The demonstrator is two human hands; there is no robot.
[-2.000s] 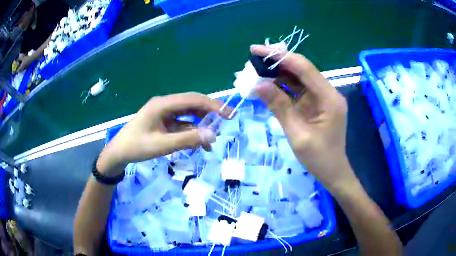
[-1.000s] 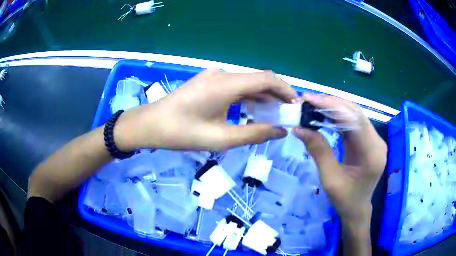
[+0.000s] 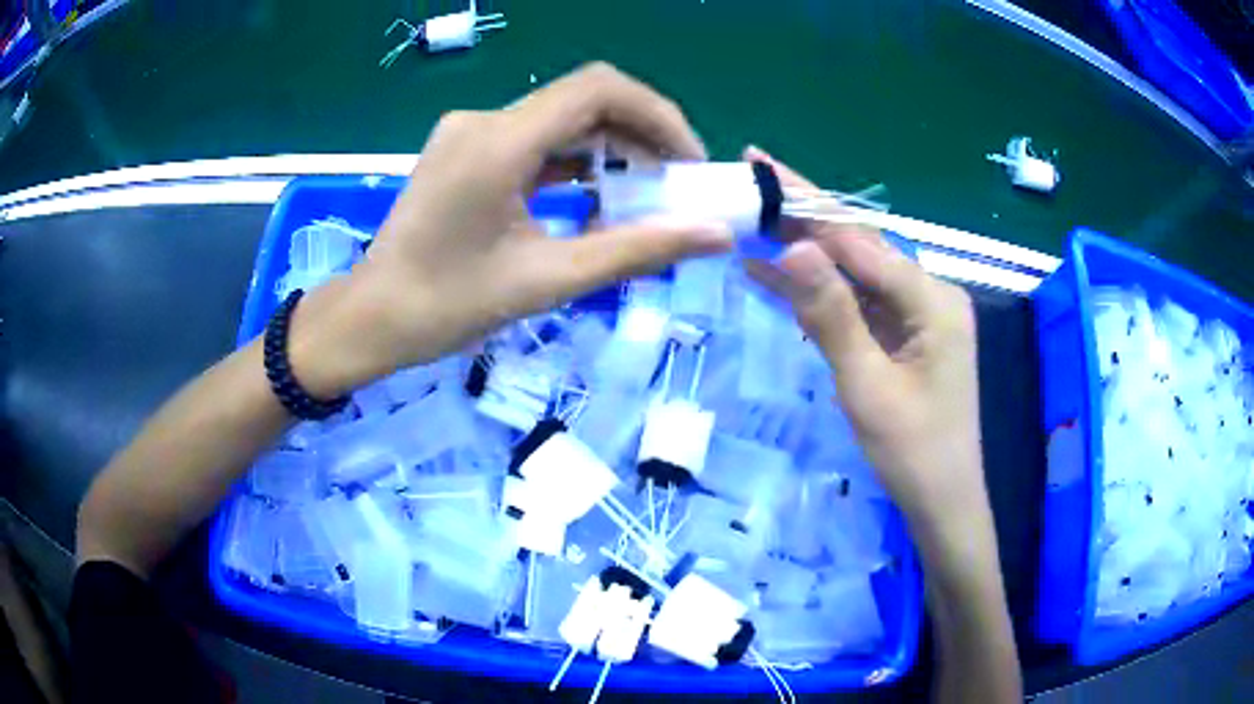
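My left hand (image 3: 475, 234), with a dark beaded bracelet, grips a translucent housing (image 3: 633, 193) between thumb and fingers. A white wired unit (image 3: 715, 193) with a black end sits inside or partly inside the housing; how deep is blurred. My right hand (image 3: 880, 303) has its fingertips at the black end, around the pale lead wires that stick out to the right. Below the hands, the near blue bin (image 3: 550, 663) holds many milky housings, with several wired units (image 3: 675, 437) lying on top.
A second blue bin (image 3: 1080, 454) with milky pieces stands at right. Beyond the bins runs the green conveyor belt (image 3: 770, 83) with a pale rail (image 3: 179, 168). Two wired units lie on the belt, one at upper left (image 3: 448, 30), one at right (image 3: 1030, 168).
The unit and the housing, apart at first, have come together, with the unit now further in. Both hands have moved slightly up and left since the last frame. The view has shifted right since the first.
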